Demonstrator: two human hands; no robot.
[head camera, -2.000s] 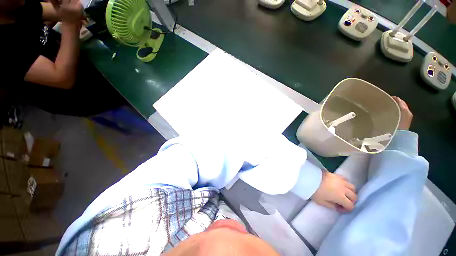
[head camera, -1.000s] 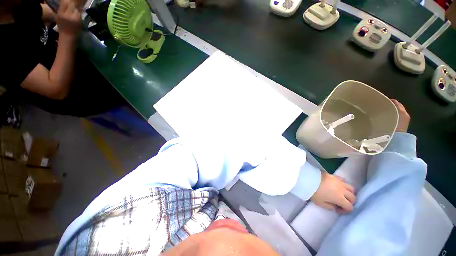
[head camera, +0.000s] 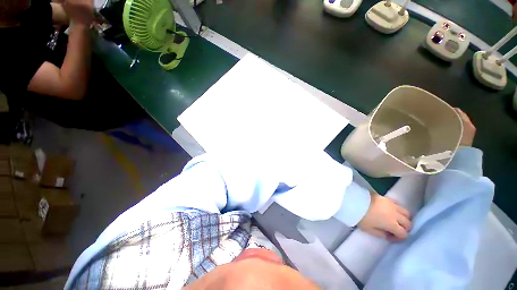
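An open beige tub (head camera: 358, 152) is at the near bench edge, its mouth turned towards me. Inside it, near the rim, are a slim white arm (head camera: 395, 135) and a second white piece (head camera: 435, 158). My right hand (head camera: 466, 128) is against the tub's far right side; its fingertips are hidden behind the wall. My left hand (head camera: 386, 217) rests palm down on pale grey-blue material below the tub, with fingers loosely bent and nothing seen in it.
A white mat (head camera: 261, 107) lies left of the tub. Beige heads (head camera: 446, 41) and heads with white posts (head camera: 490, 69) are on the dark green belt (head camera: 317, 51). A green fan (head camera: 148, 24) stands at upper left, near a person's arm (head camera: 73, 68). Cartons (head camera: 56, 195) are on the floor.
The heads on the belt have moved right and down in view, and the rightmost are leaving the picture. The tub and both hands keep their places together, apart from a slight view shift.
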